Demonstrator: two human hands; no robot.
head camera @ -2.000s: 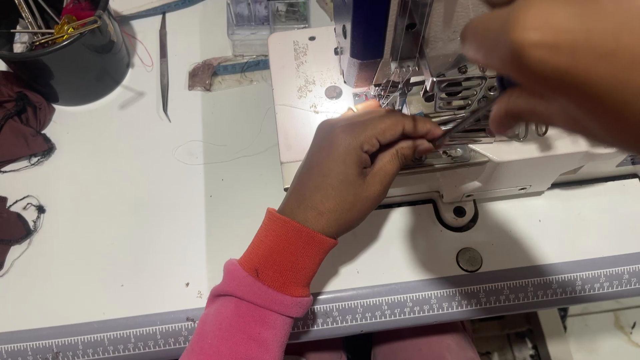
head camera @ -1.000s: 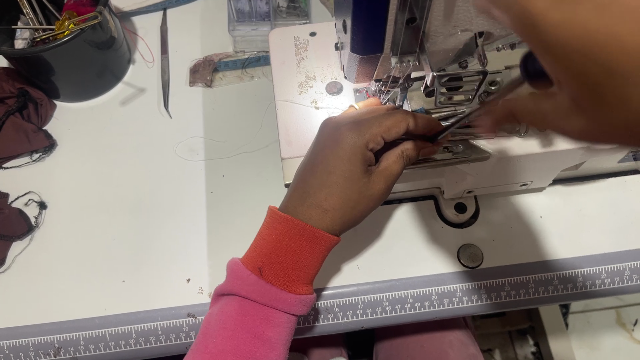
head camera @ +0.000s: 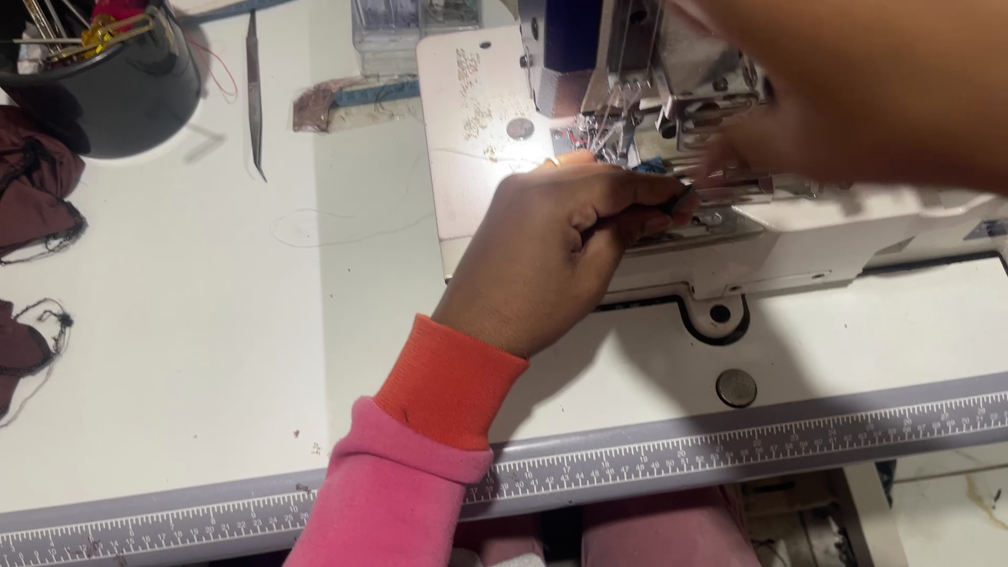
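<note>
My left hand (head camera: 555,240), in a pink sleeve with an orange cuff, lies over the front of an industrial sewing machine's white bed (head camera: 465,181). Its thumb and index finger pinch a small dark thing (head camera: 681,203) that I cannot identify. My right hand (head camera: 776,146) is blurred over the machine's right side, close to the left fingertips; whether it holds anything does not show. Behind the left hand are the lit needle area and threaded needles (head camera: 622,110), with a bit of blue material (head camera: 650,165) beside them. Part of the mechanism is hidden by the hands.
Left on the table are a black tub of tools (head camera: 118,102), metal tweezers (head camera: 253,94) and maroon fabric pieces (head camera: 31,189) with dark thread edges. A clear plastic box (head camera: 386,27) stands behind. A ruler strip (head camera: 583,468) runs along the front edge, near a round metal disc (head camera: 736,387).
The slim metal tool seen in my right hand earlier can no longer be made out. That hand has shifted and is blurred. The left hand stays in nearly the same place.
</note>
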